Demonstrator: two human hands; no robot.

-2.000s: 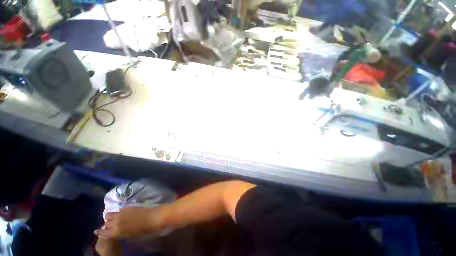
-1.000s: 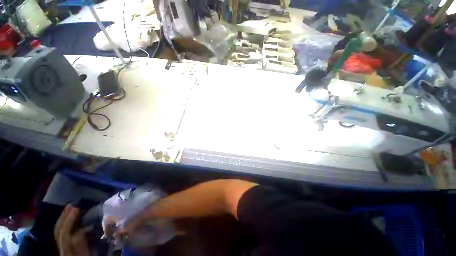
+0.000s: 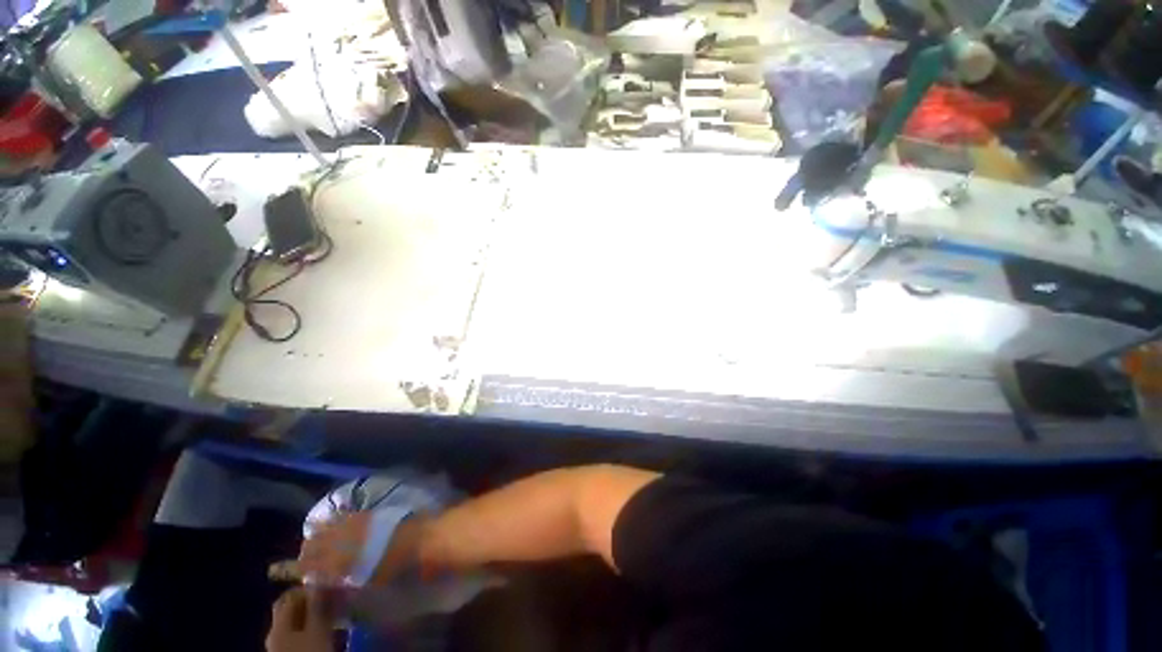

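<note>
A pale white-and-grey fabric bundle with thin dark lines (image 3: 408, 499) is low on the left, below the table edge. My right hand (image 3: 342, 550) is blurred and closed on it, with the bare forearm reaching in from the right out of a black sleeve. My left hand (image 3: 300, 622) is partly cut off by the bottom edge, close below the right hand. Its fingers are bent, and whether it grips fabric is unclear. Black cloth (image 3: 191, 580) lies left of the hands.
A white table (image 3: 637, 280) spans the view, with a measuring scale (image 3: 561, 399) along its front edge. A sewing machine (image 3: 968, 261) and black pad (image 3: 1060, 387) are right; another machine (image 3: 134, 229) is left. A blue basket (image 3: 1083, 560) is below right.
My left hand moved away left from the bundle, then came back beside my right hand. The right hand stays at the bundle, which has shifted slightly right in view. The camera view turned slightly.
</note>
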